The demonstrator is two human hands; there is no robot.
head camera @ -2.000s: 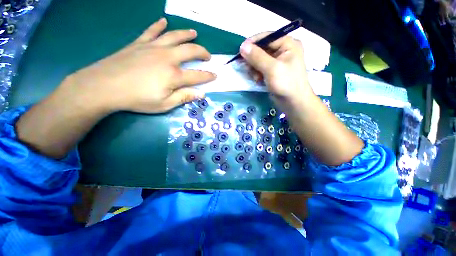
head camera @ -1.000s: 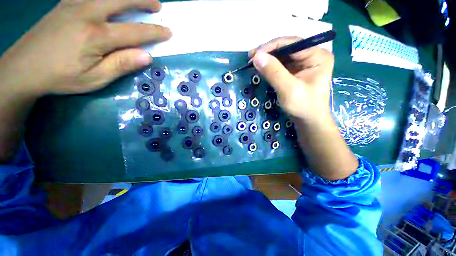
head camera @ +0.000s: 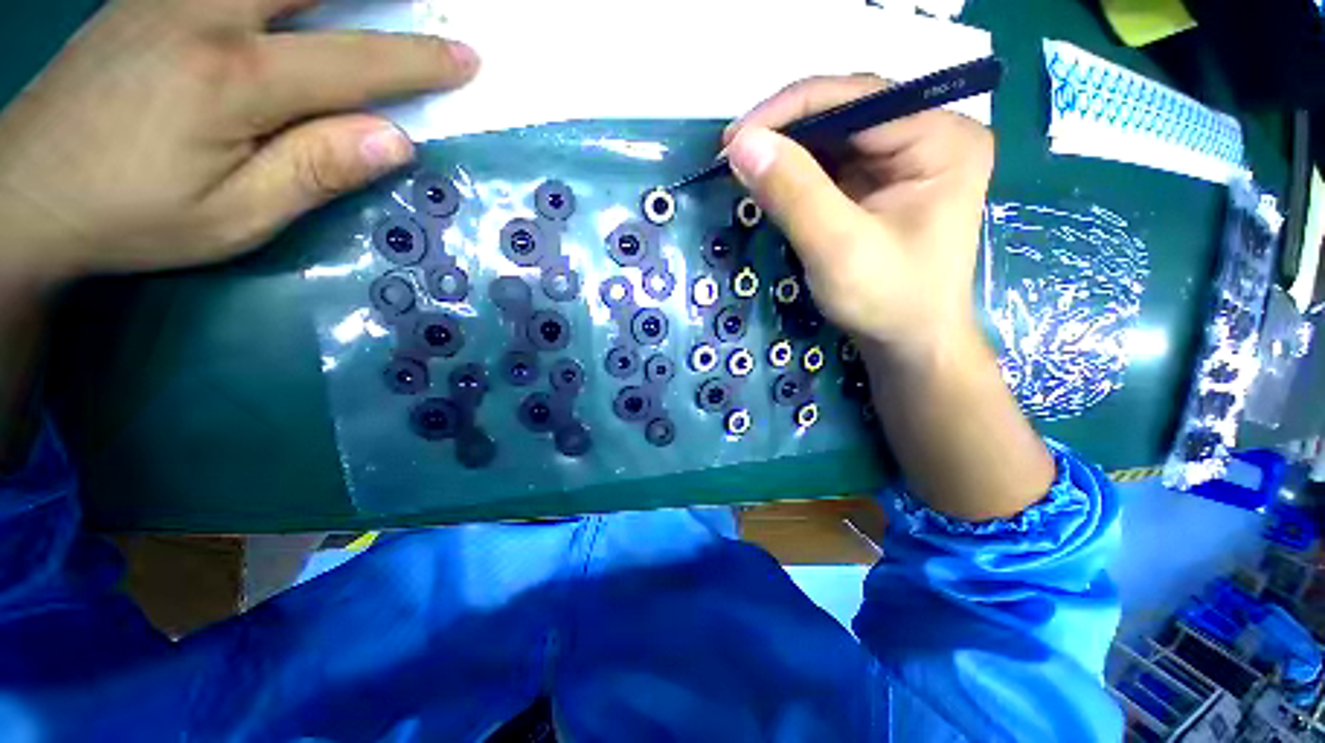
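Note:
Black round parts (head camera: 548, 330) lie in rows on a clear film (head camera: 480, 472). Pale gold rings (head camera: 740, 362) sit on the parts in the right-hand columns. My right hand (head camera: 872, 218) holds black tweezers (head camera: 901, 100), whose tip is at a ringed part at the top of the middle column; whether it touches is too small to tell. My right hand hides some parts on the right. My left hand (head camera: 218, 138) lies with fingers spread at the left end of a white strip (head camera: 625, 66), on its edge; whether it grips the strip cannot be told.
A second clear sheet (head camera: 1068, 312) with glossy bits lies right of my right wrist. Behind it are a blue-patterned strip (head camera: 1141, 116) and a yellow piece (head camera: 1148, 18). A filled sheet (head camera: 1224, 341) lies at the right bench end. A cardboard box (head camera: 175, 581) is below the front edge.
The tweezer tip has moved from over the white strip to a part on the film, where a pale ring now shows. The view has moved closer to the film.

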